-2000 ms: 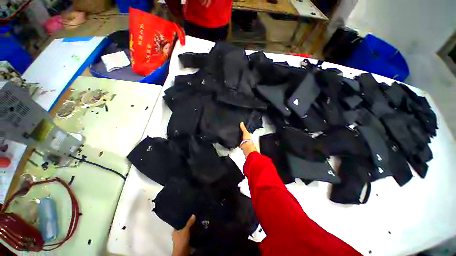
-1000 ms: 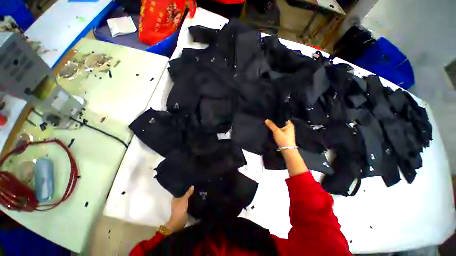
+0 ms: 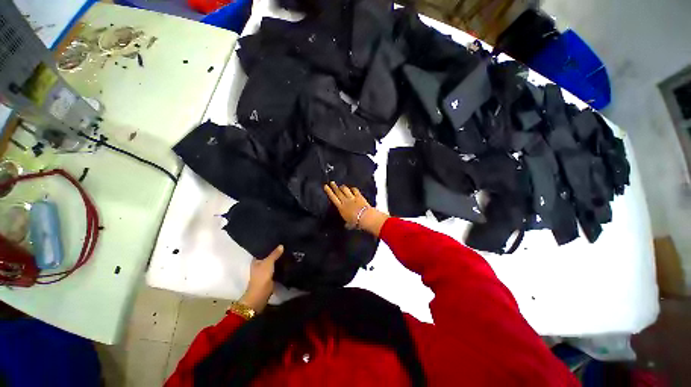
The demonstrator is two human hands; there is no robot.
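Note:
Many black cut pieces (image 3: 280, 98) with small white logos lie in loose overlapping heaps on the white-covered table (image 3: 606, 295). My right hand (image 3: 348, 204) lies flat, palm down, on a black piece in the left heap. My left hand (image 3: 262, 278) is at the near edge of that heap, its thumb on top of a black piece (image 3: 299, 261) with a logo; its other fingers are hidden, so I cannot tell how firmly it holds the cloth. A second heap (image 3: 530, 159) of black pieces lies to the right.
A pale green table (image 3: 144, 189) on the left bears a grey machine (image 3: 38, 75), a dark red handbag (image 3: 17, 264) with a looped strap and a pale blue-grey bottle or pouch (image 3: 46, 235). A blue bin (image 3: 580, 72) stands beyond the white table.
My right hand has moved left and nearer to me, from the middle of the table onto the left heap. My left hand stays at the near pieces. A gap now shows between the heaps.

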